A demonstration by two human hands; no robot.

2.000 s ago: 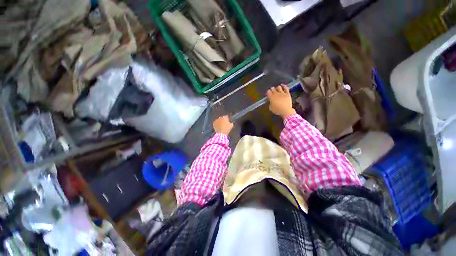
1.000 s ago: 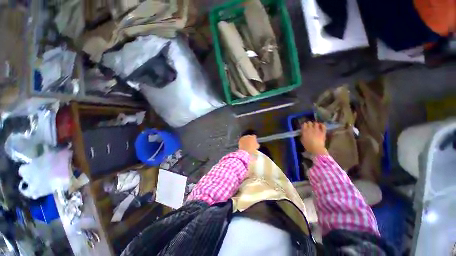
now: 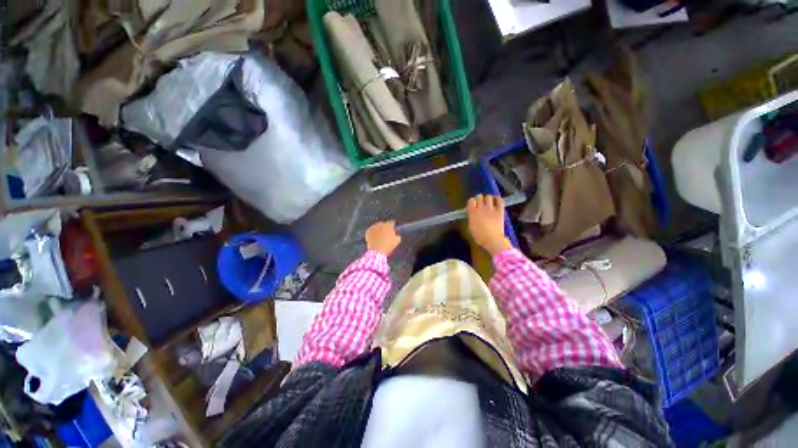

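My left hand (image 3: 382, 237) is closed round the left end of the grey trolley handle (image 3: 435, 220). My right hand (image 3: 487, 222) is closed round the same bar farther right. The bar lies in front of my body, and a low frame joins it toward the green crate (image 3: 467, 83) at the top centre. The green crate holds several rolled beige cut-piece bundles (image 3: 366, 77), tied at the middle with pale strips. White tags show at the ties.
Right: a blue crate (image 3: 494, 179) with upright beige bundles (image 3: 569, 179), a rolled bundle (image 3: 626, 269) on another blue crate (image 3: 678, 319), and a white metal-framed table (image 3: 731, 188). Left: a large silvery-white bag (image 3: 276, 166), a blue bin (image 3: 248, 262), a wooden shelf (image 3: 114, 276). White tables (image 3: 534, 12) stand ahead.
Since one second ago, the green crate and handle appear farther left in view, and the rolled bundle on the right shows more clearly. Both hands still grip the bar.
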